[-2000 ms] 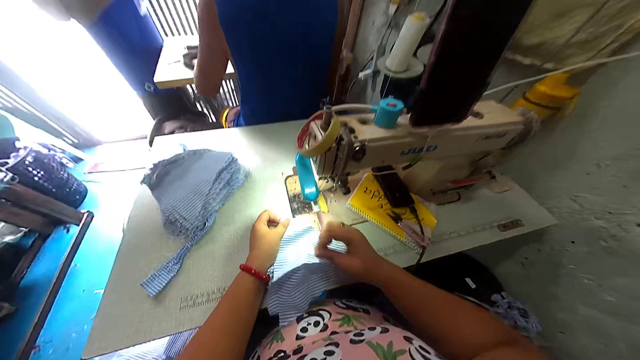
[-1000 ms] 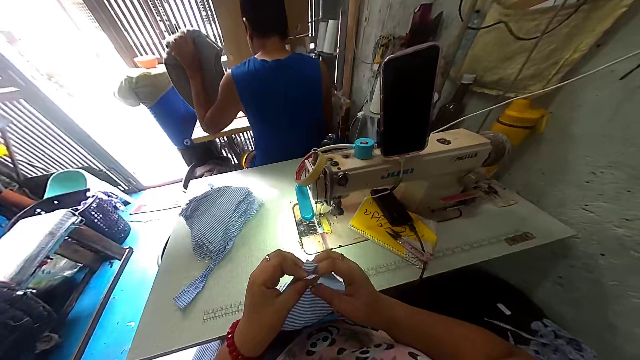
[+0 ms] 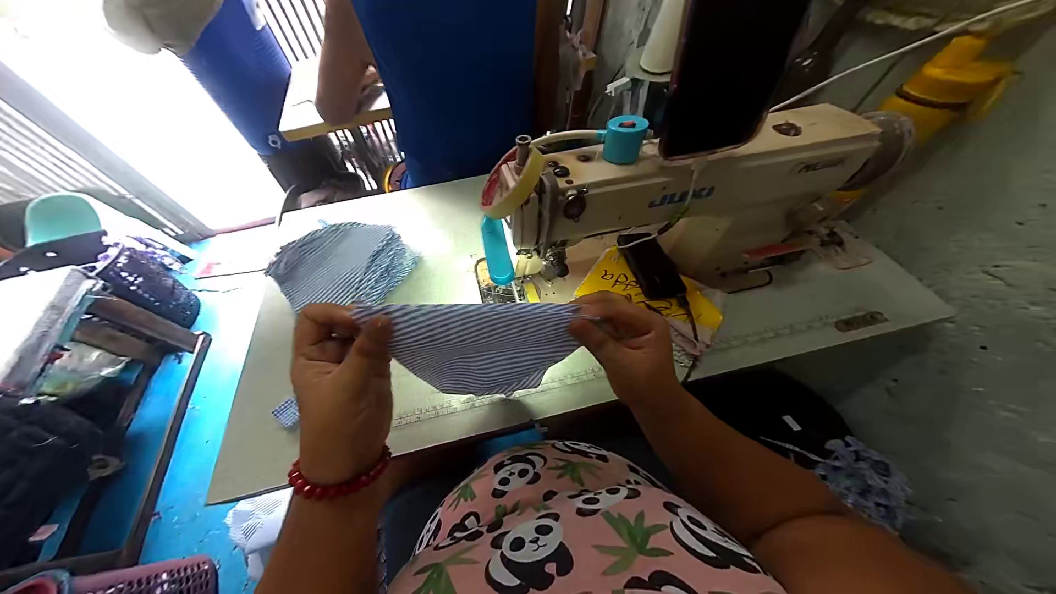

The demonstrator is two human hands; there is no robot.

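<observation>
A blue-and-white striped fabric piece [image 3: 487,346] is stretched between my two hands above the front of the sewing table. My left hand [image 3: 342,379] pinches its left top corner, and my right hand [image 3: 631,342] pinches the right one. Its upper edge runs straight; the lower edge hangs loose. Behind it stands a Juki industrial sewing machine [image 3: 701,190], whose needle area is just beyond the fabric. A stack of striped fabric pieces [image 3: 346,260] lies on the table to the left, partly hidden by the held piece and my left hand.
A yellow notebook [image 3: 701,309] with a black device [image 3: 652,266] on it lies beside the machine. A phone [image 3: 730,74] stands above the machine. Another person in a blue top [image 3: 462,82] is beyond the table. A basket [image 3: 148,285] is at left, fabric scraps [image 3: 866,483] at lower right.
My hands were close together at the table's front edge a second ago; now they are apart, with the fabric spread between them. Two seconds ago the fabric lay near the needle. The view has tilted down.
</observation>
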